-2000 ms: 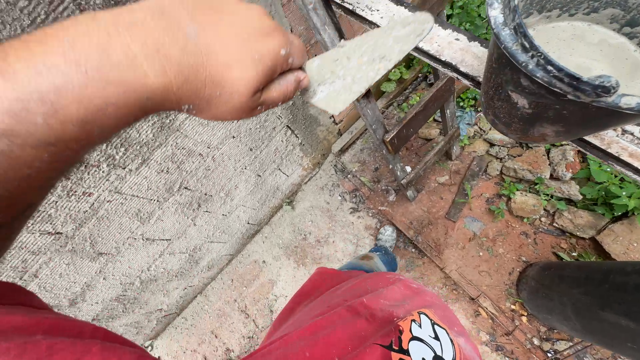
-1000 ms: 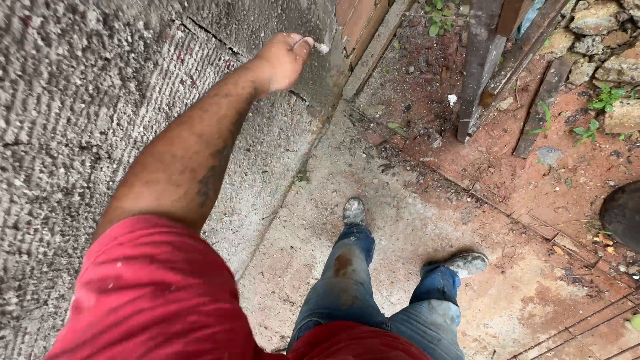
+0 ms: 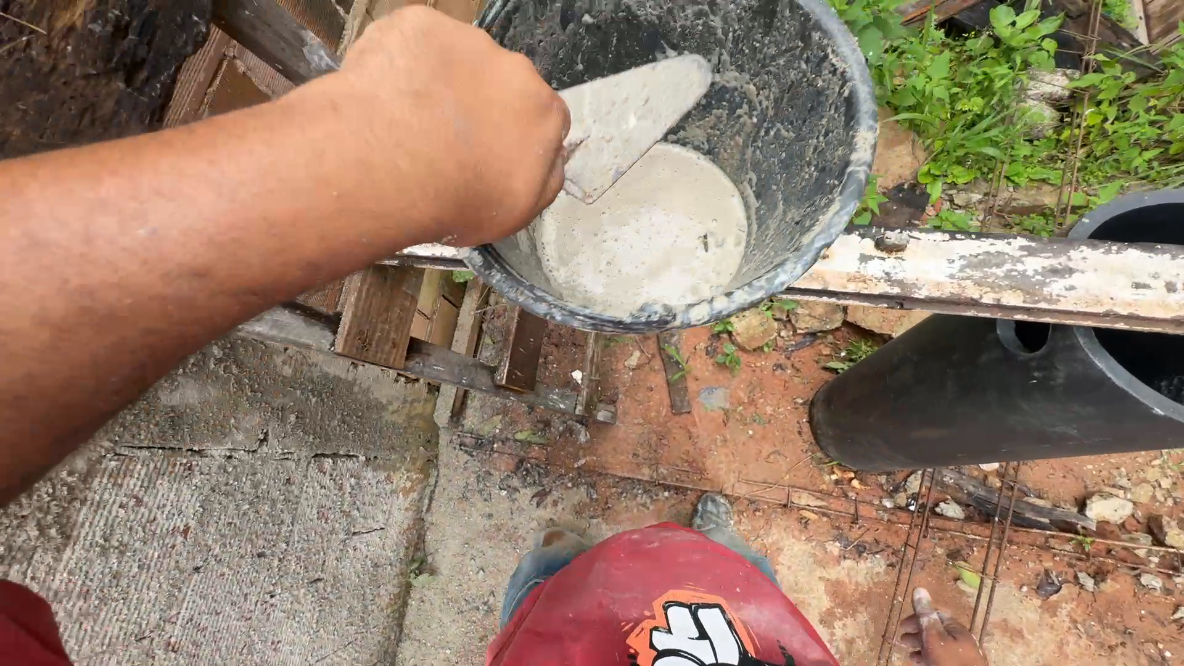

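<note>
My left hand (image 3: 462, 129) reaches in from the left, closed around a pointing trowel whose handle is hidden by the fist. The trowel's mortar-coated blade (image 3: 638, 116) is over the mouth of a black plastic bucket (image 3: 805, 166). Pale, wet cement mix (image 3: 647, 231) lies in the bottom of the bucket, below the blade. Dried mortar crusts the bucket's inner wall and rim. Low at the bottom right, partly cut off by the frame edge, hangs my right hand (image 3: 939, 638), thumb apart and nothing seen in it.
The bucket is at a horizontal beam with peeling white paint (image 3: 999, 277). Wooden framing (image 3: 379, 319) stands beneath at the left, beside rough concrete (image 3: 231, 555). At the right are a large black pipe (image 3: 962, 398), thin steel rods (image 3: 911, 564), stones and green plants (image 3: 980, 120).
My left hand was over the rough concrete surface one second ago; now it is at the bucket with the trowel. The view has shifted strongly, bringing the bucket and beam back into sight.
</note>
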